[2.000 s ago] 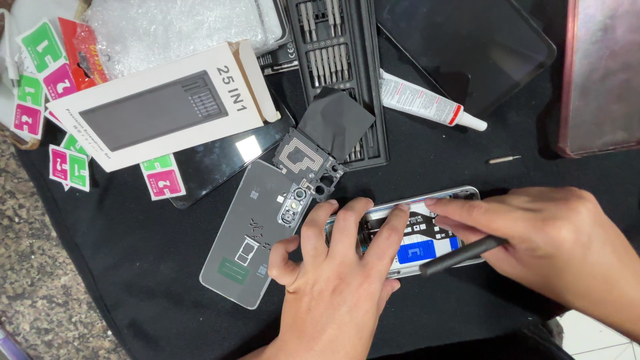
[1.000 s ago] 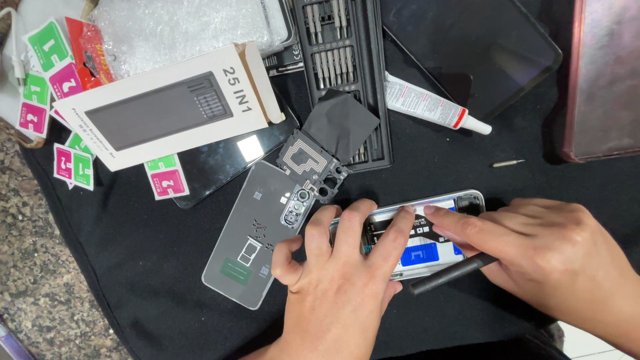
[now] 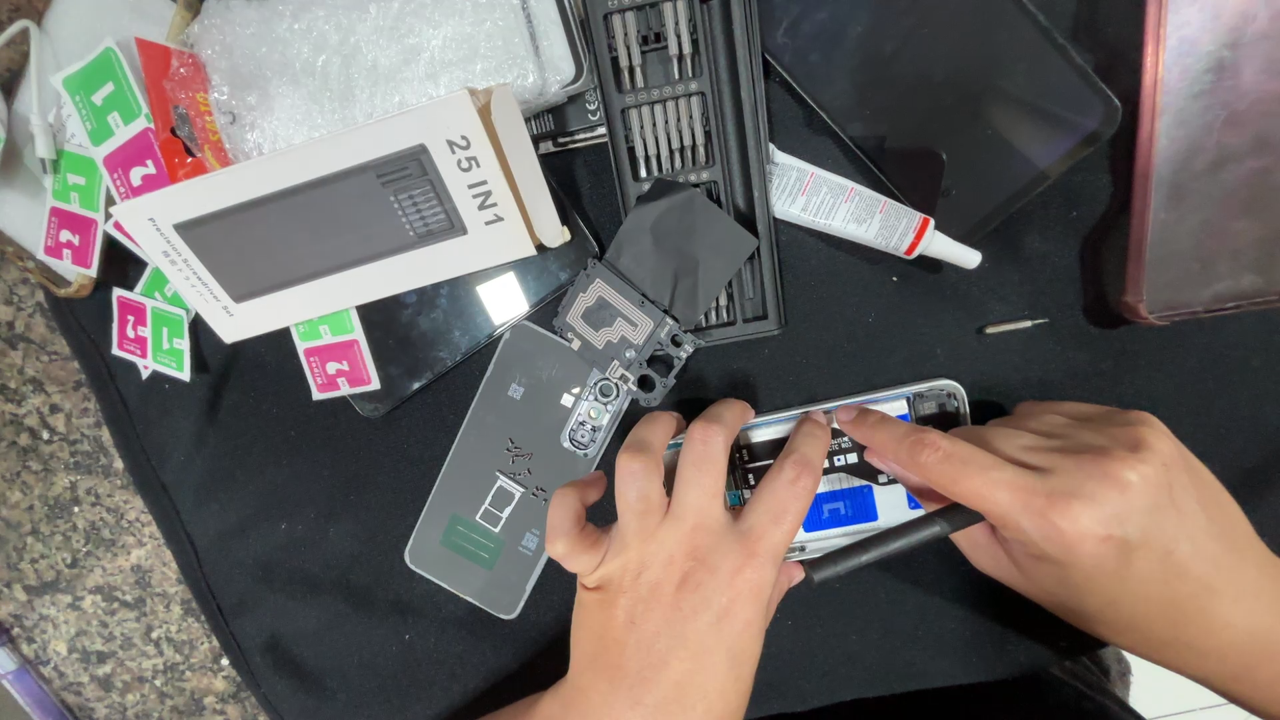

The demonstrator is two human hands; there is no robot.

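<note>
An opened smartphone (image 3: 905, 470) lies on the black cloth, its battery and a blue pull tab showing. My left hand (image 3: 690, 540) is spread over the phone's left part, fingertips along its upper edge and thumb by the lower edge. With its index fingertip on the same upper edge, my right hand (image 3: 1060, 500) holds a black screwdriver handle (image 3: 890, 542) across the lower side; the handle's right end is hidden by the hand. To the left lies the detached back cover (image 3: 460, 470) with small screws and a SIM tray (image 3: 498, 502) on it. A shield plate (image 3: 610, 320) overlaps the cover's top.
Behind are a screwdriver bit case (image 3: 745, 200), a white set box (image 3: 350, 215), a glue tube (image 3: 850, 205), a dark tablet (image 3: 960, 100) and bubble wrap (image 3: 370, 50). A loose bit (image 3: 1014, 326) lies above the phone. A reddish case (image 3: 1210, 160) stands at the right.
My right index finger has shifted slightly along the phone's upper edge. My left hand stays over the phone, and the black handle remains in my right hand.
</note>
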